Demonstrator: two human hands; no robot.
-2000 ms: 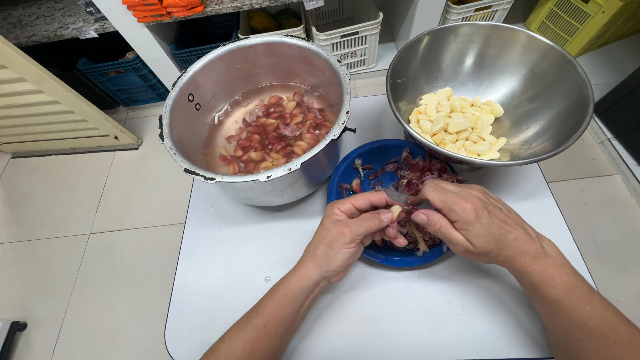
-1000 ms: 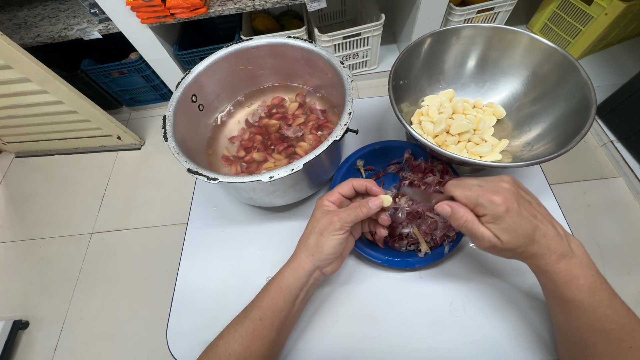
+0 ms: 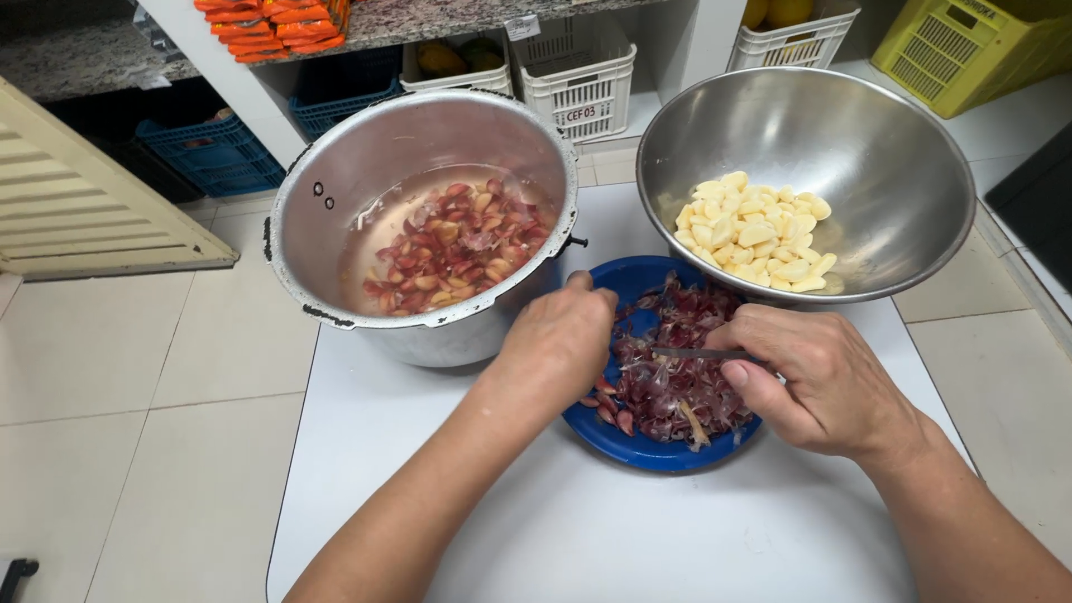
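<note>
My right hand (image 3: 804,377) grips a small knife (image 3: 699,353), its blade pointing left over a blue plastic plate (image 3: 645,456) heaped with reddish garlic skins (image 3: 670,377). Over the plate's left rim is my left hand (image 3: 565,335), back upward and fingers curled; whether it holds anything is hidden. A few unpeeled cloves (image 3: 615,410) lie on the plate just below it. Behind, at the left, a worn aluminum pot (image 3: 419,331) holds water and unpeeled garlic cloves (image 3: 461,243). Peeled cloves (image 3: 754,230) are piled in a steel bowl (image 3: 896,193) at the right.
Pot, plate and bowl stand close together on a white table (image 3: 670,528). Beyond it are a white crate (image 3: 586,92), a blue crate (image 3: 213,151) and a yellow-green crate (image 3: 946,54). Orange packets (image 3: 276,25) lie on a granite shelf. A louvered door (image 3: 92,193) is at left.
My left hand, which held a pale clove over the plate, has moved up and left to the plate's rim beside the pot. The clove is no longer visible in it. The knife stays in my right hand.
</note>
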